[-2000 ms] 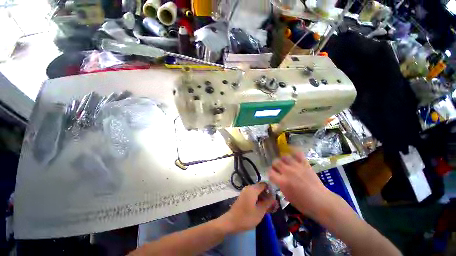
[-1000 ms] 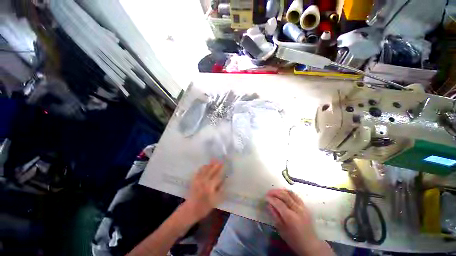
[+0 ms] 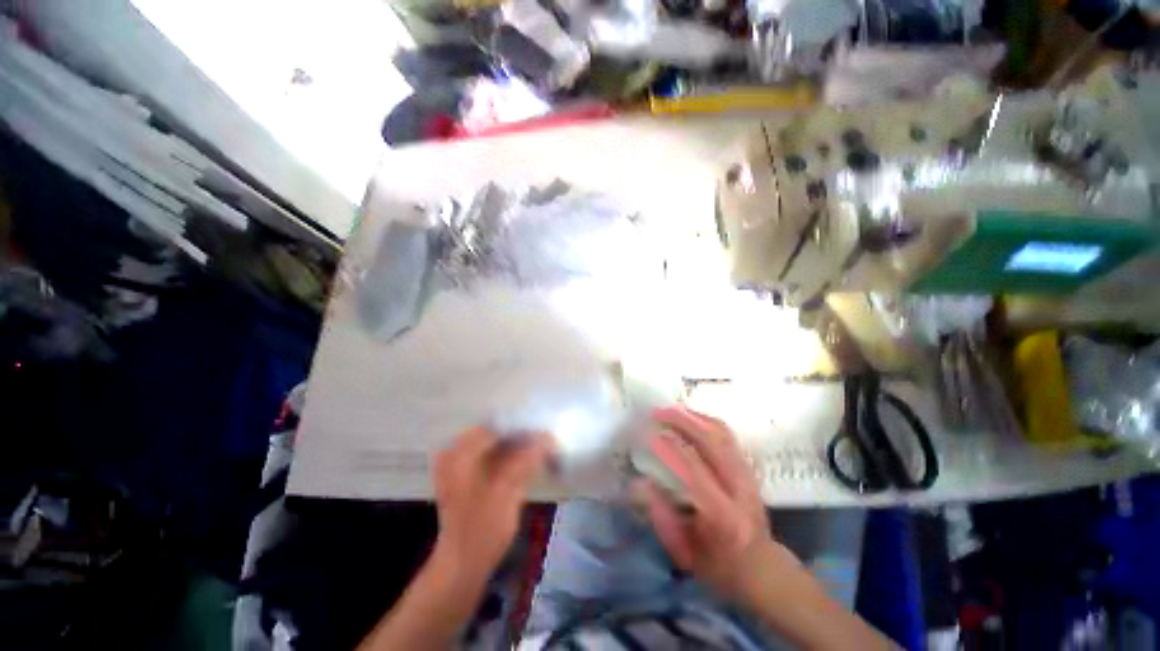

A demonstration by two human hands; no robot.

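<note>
My left hand [image 3: 486, 490] is at the table's front edge, its fingers closed on a pale fabric piece [image 3: 566, 413] that is blurred by motion. My right hand [image 3: 700, 490] is to the right of it, its fingers bent near the same fabric; blur hides whether it grips anything. Plain grey panels [image 3: 393, 280] and a heap of thin grey tabs with shiny ends [image 3: 473, 235] lie at the upper left of the table, beside patterned pale panels [image 3: 560, 239].
The cream sewing machine head [image 3: 789, 210] with its green control panel [image 3: 980, 254] stands at the right. Black-handled scissors [image 3: 880, 439] lie below it, near the front edge. A yellow box [image 3: 1049, 388] is farther right. Clutter lines the table's back.
My left hand has taken hold of a pale fabric piece from the table and drawn it towards the front edge. My right hand has moved in beside it. The view has shifted.
</note>
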